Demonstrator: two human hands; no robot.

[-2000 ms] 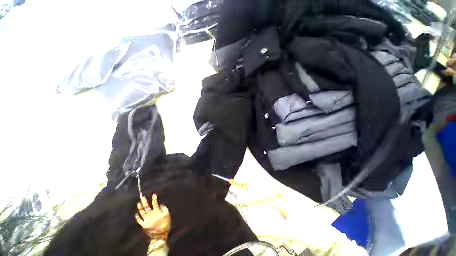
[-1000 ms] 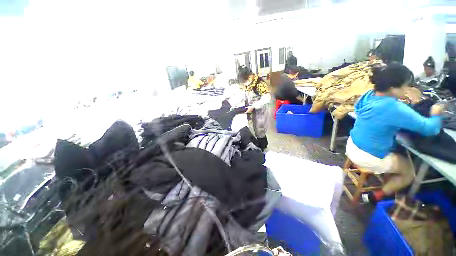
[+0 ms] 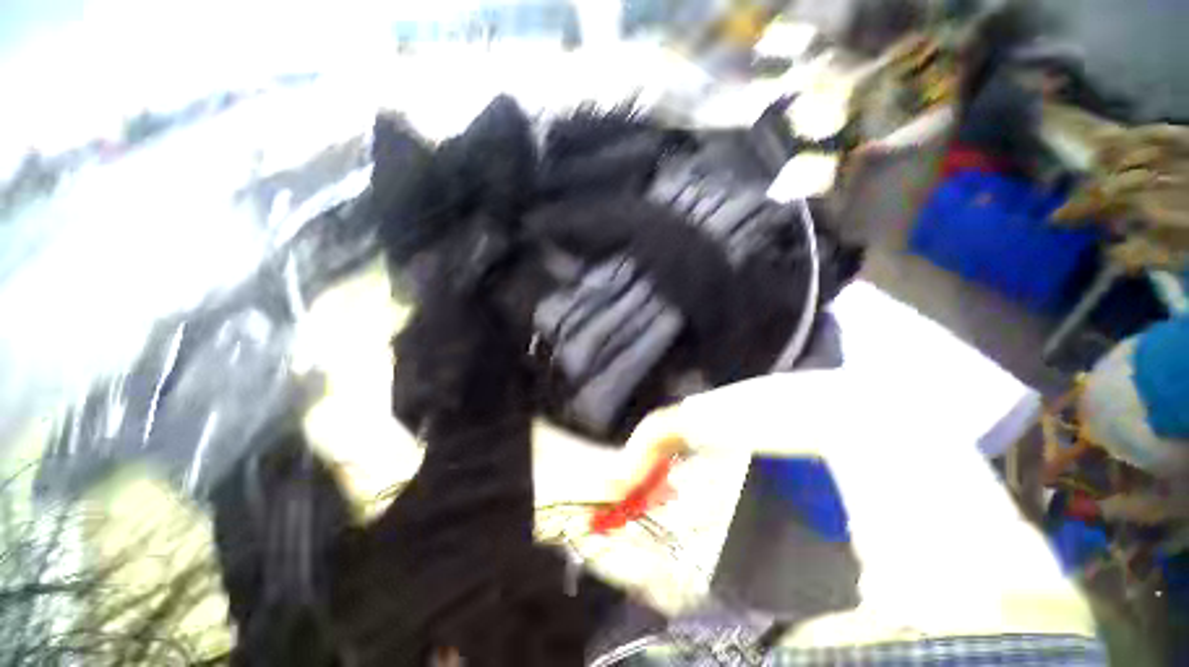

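A black jacket with a grey part lies in front of me, its near part cut off by the bottom edge. My right hand is blurred and overexposed, right of the jacket and near the pile. It appears closed on a red-handled tool; the tool's tip cannot be made out. A small skin-coloured patch at the bottom edge, over the jacket, appears to be part of my left hand; its fingers cannot be made out.
A heap of black jackets with grey folded layers lies beyond. Shiny clear plastic is at left. Blue bins stand at right and below the table. A person in blue is at the right edge.
The view has turned back down and left from the room towards the table. My right hand and pale sleeve have come into view with the red tool. The person in blue is now nearly out of frame.
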